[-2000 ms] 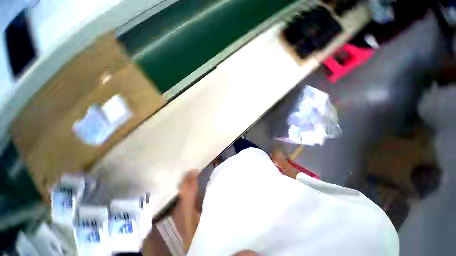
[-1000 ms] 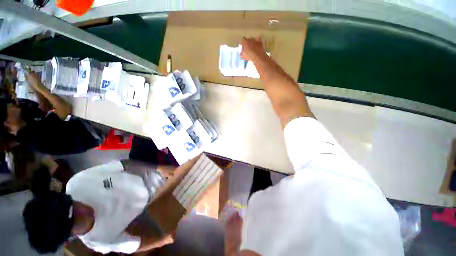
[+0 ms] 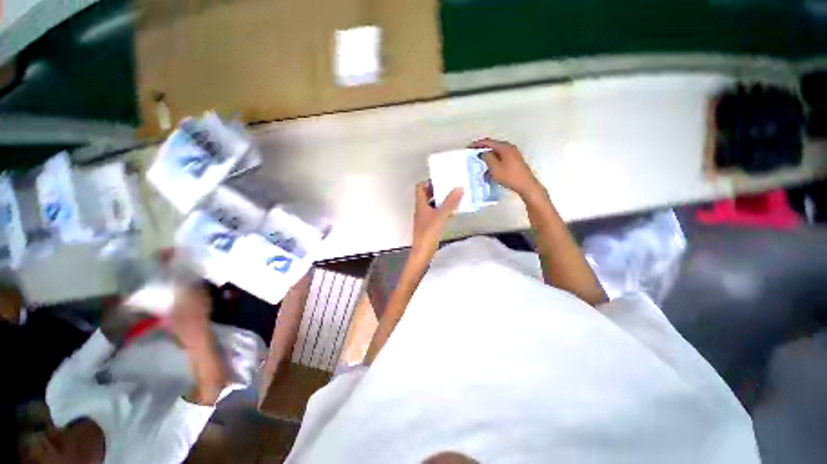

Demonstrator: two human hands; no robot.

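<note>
I hold a small stack of white cards with blue print (image 3: 451, 172) just above the pale bench, in front of my body. My left hand (image 3: 435, 210) grips its left and lower side, with the thumb over the front. My right hand (image 3: 504, 166) grips its upper right side. The image is blurred, so the number of cards and the print cannot be told. Another plain white piece (image 3: 358, 55) lies on the brown cardboard sheet (image 3: 263, 63) at the bench back.
Printed white boxes (image 3: 195, 161) lie piled on the bench (image 3: 381, 190) at left. Black units (image 3: 757, 127) stand at far right. An open carton (image 3: 283, 362) with white edges inside is below the bench. A person's arm (image 3: 204, 349) is at lower left; a clear bag (image 3: 646, 254) is at right.
My right hand has come back from the cardboard sheet with white cards. My left hand has risen from below the bench edge and holds them too. The view has turned right.
</note>
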